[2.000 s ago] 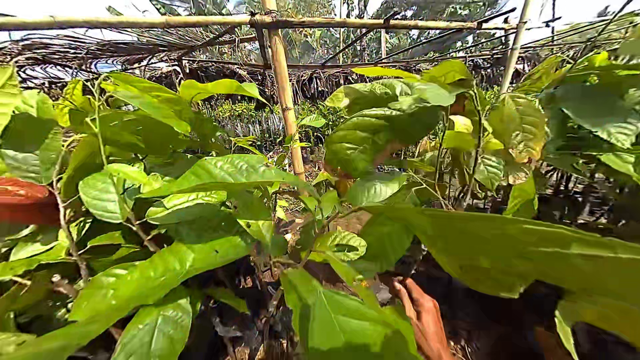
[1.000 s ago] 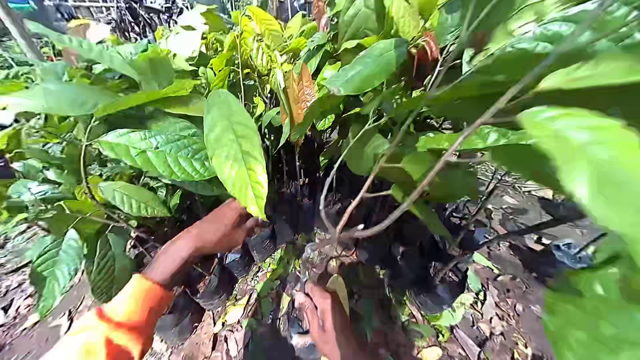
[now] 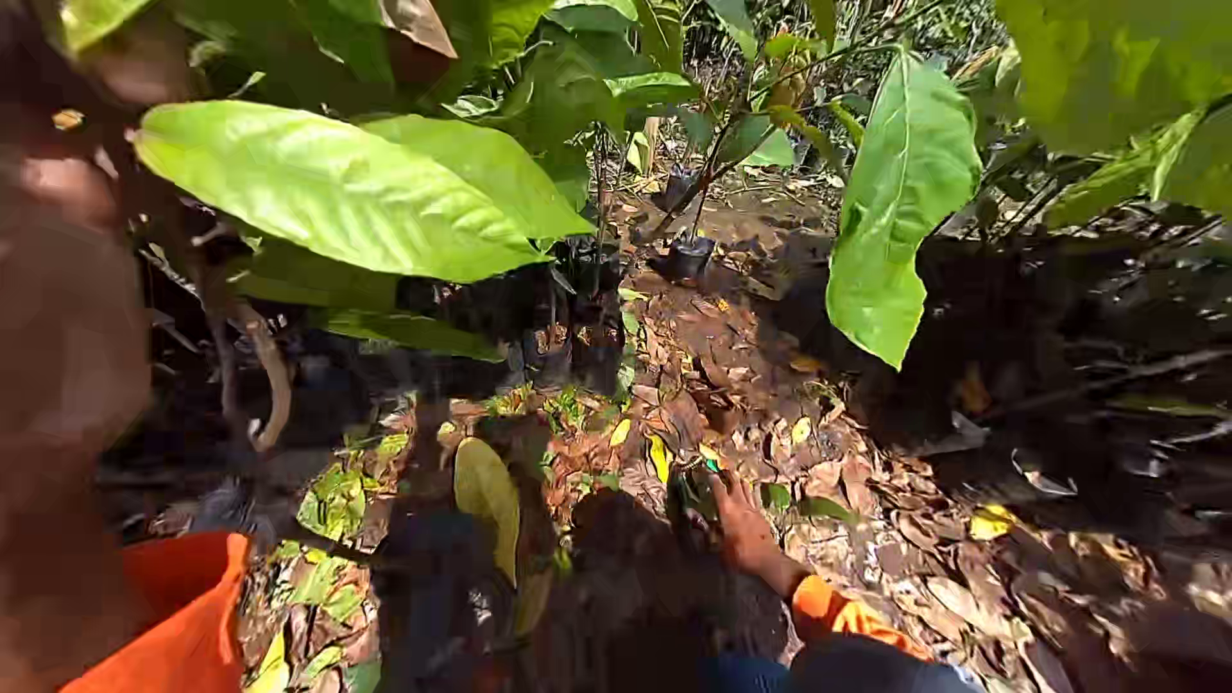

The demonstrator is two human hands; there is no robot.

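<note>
My left hand, large and blurred, is raised close to the camera at the left edge. Beside it are woody seedling stems and broad green leaves; whether its fingers grip a stem is unclear. My right hand reaches down low at centre right, over dry leaf litter. At its fingertips lies a small dark object with a green bit, too blurred to identify; a hold on it cannot be made out. Both arms have orange sleeves.
Potted seedlings in black nursery bags stand in shade at centre left. Another black bag stands farther back on the soil. A large leaf hangs at upper right, and a yellowish leaf shows low in front.
The view has shifted strongly. My left hand, low beside the black bags one second ago, is now raised near the camera. My right hand is now over leaf litter.
</note>
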